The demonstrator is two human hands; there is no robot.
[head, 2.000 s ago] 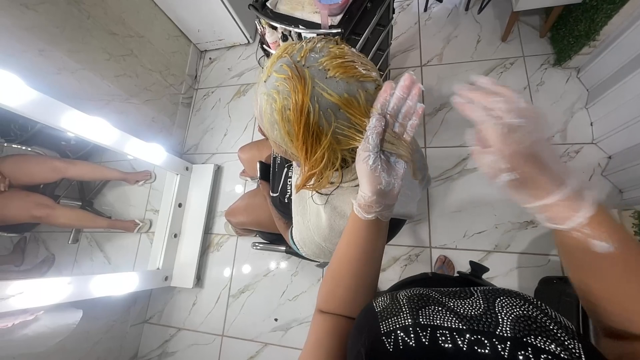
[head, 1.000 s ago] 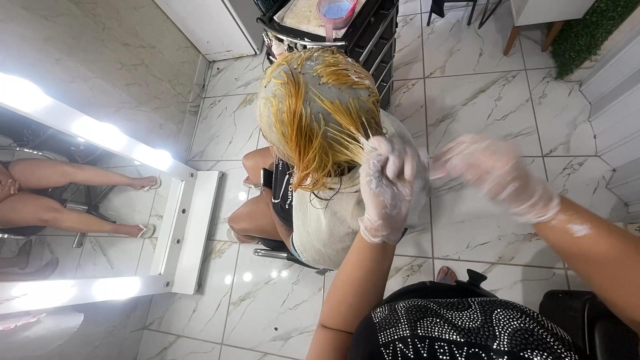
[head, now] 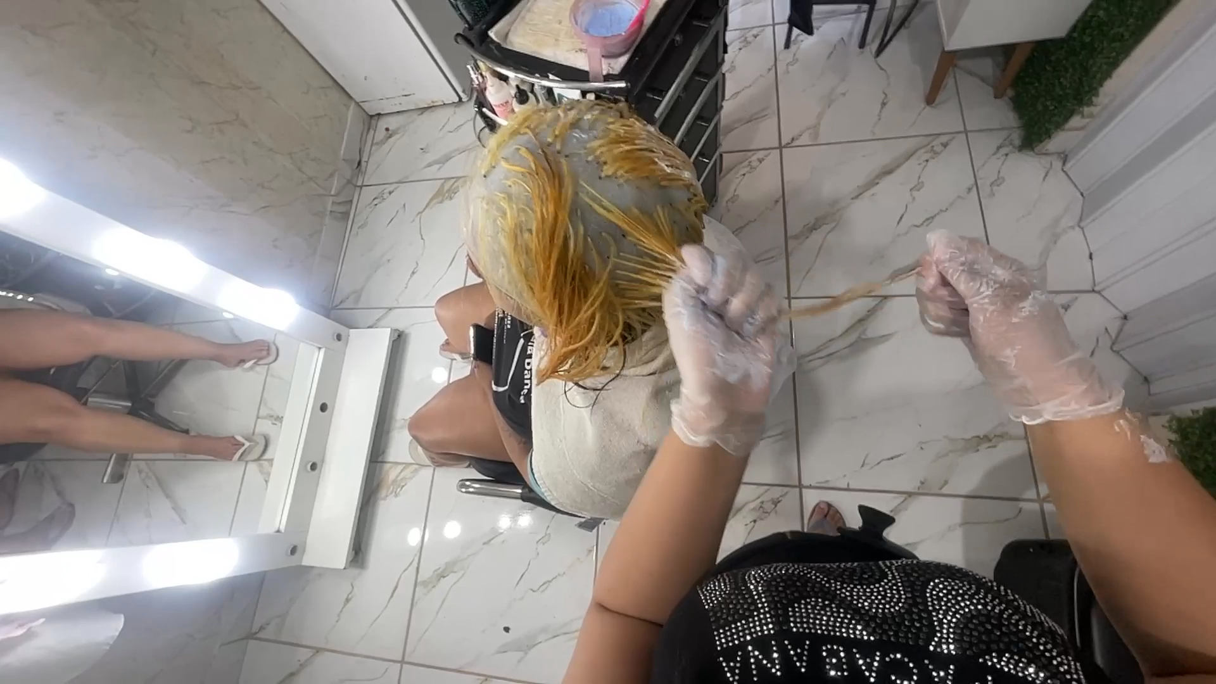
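Observation:
A seated person wears a highlighting cap (head: 608, 185) with yellow-orange strands of hair (head: 560, 261) pulled through it and lying over it. My left hand (head: 724, 328), in a clear glove smeared with white product, is closed on a lock of hair at the back of the head. Out to the right, my right hand (head: 974, 299), gloved the same way, grips the far end of a thin lock of hair (head: 850, 293) stretched between both hands. A light towel (head: 603, 427) covers the person's shoulders.
A black salon trolley (head: 684, 81) stands beyond the head, with a pink bowl (head: 608, 27) of bluish mixture and bottles on it. A lit mirror (head: 323, 427) with a white shelf is at the left. A white cabinet (head: 1007, 19) and artificial grass (head: 1092, 57) stand upper right.
My left hand was spread open beside the hair and is now closed on a lock. My right hand, blurred in both earlier frames, now grips the end of the stretched lock.

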